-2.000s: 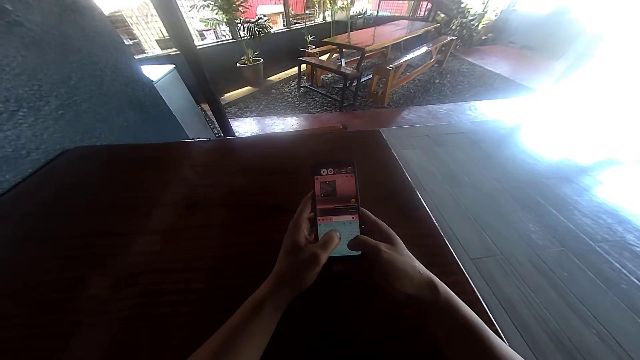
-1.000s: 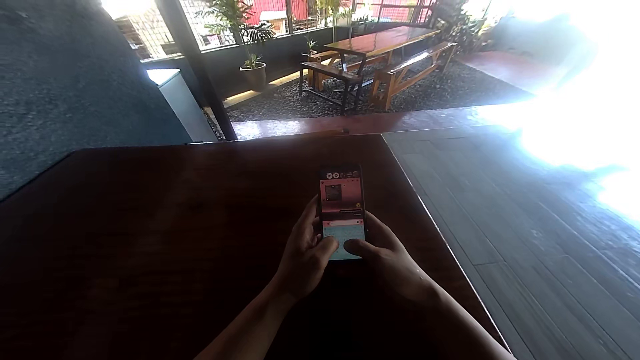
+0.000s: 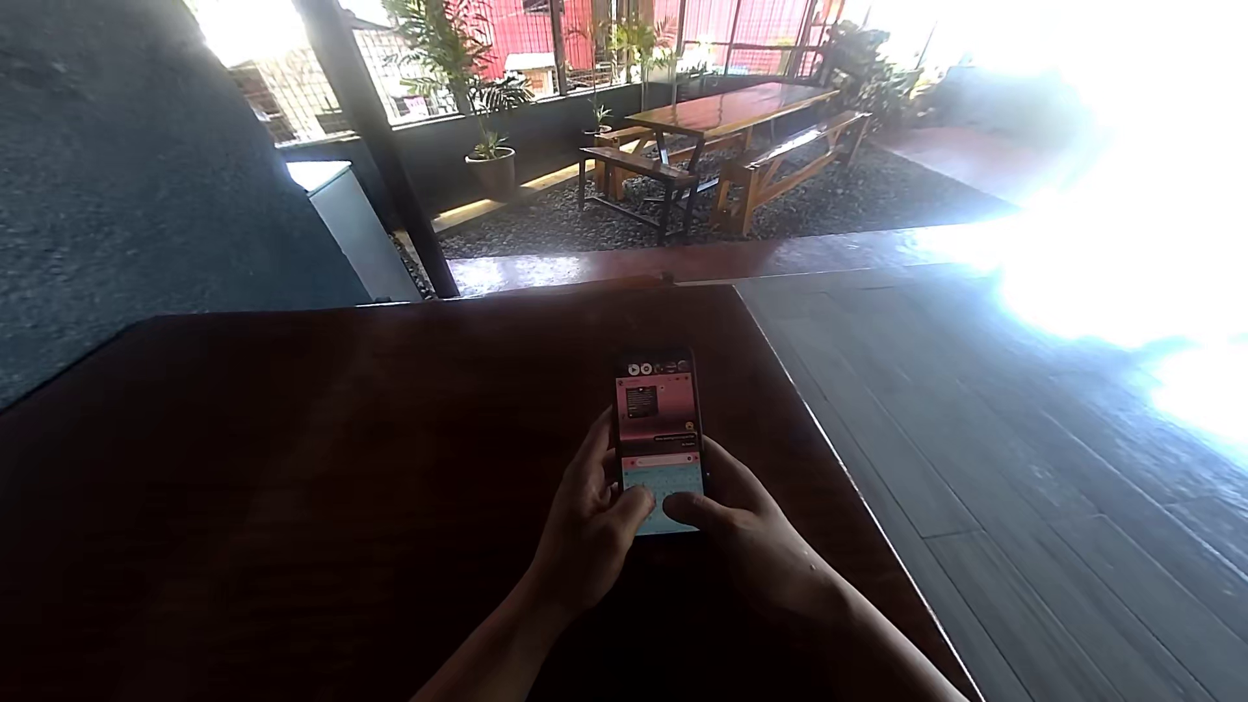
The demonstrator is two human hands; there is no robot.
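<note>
A smartphone (image 3: pixel 660 419) is held upright between both my hands, above a dark brown wooden table (image 3: pixel 292 468). Its lit screen shows a pink chat view with a pale blue keyboard below. My left hand (image 3: pixel 590 522) grips the phone's left edge, its thumb over the lower left of the keyboard. On the other edge is my right hand (image 3: pixel 756 526), with its thumb over the lower right of the keyboard. The fingers behind the phone are mostly hidden.
The table's right edge borders a grey plank-patterned floor (image 3: pixel 975 439). Beyond stand a long wooden table (image 3: pixel 736 107), wooden benches (image 3: pixel 780 156) and a potted plant (image 3: pixel 490 171) on gravel. A dark textured wall (image 3: pixel 146 175) rises at the left, beside a pale cabinet-like box (image 3: pixel 361 229).
Both hands keep hold of the phone. My left thumb has shifted slightly over the keyboard.
</note>
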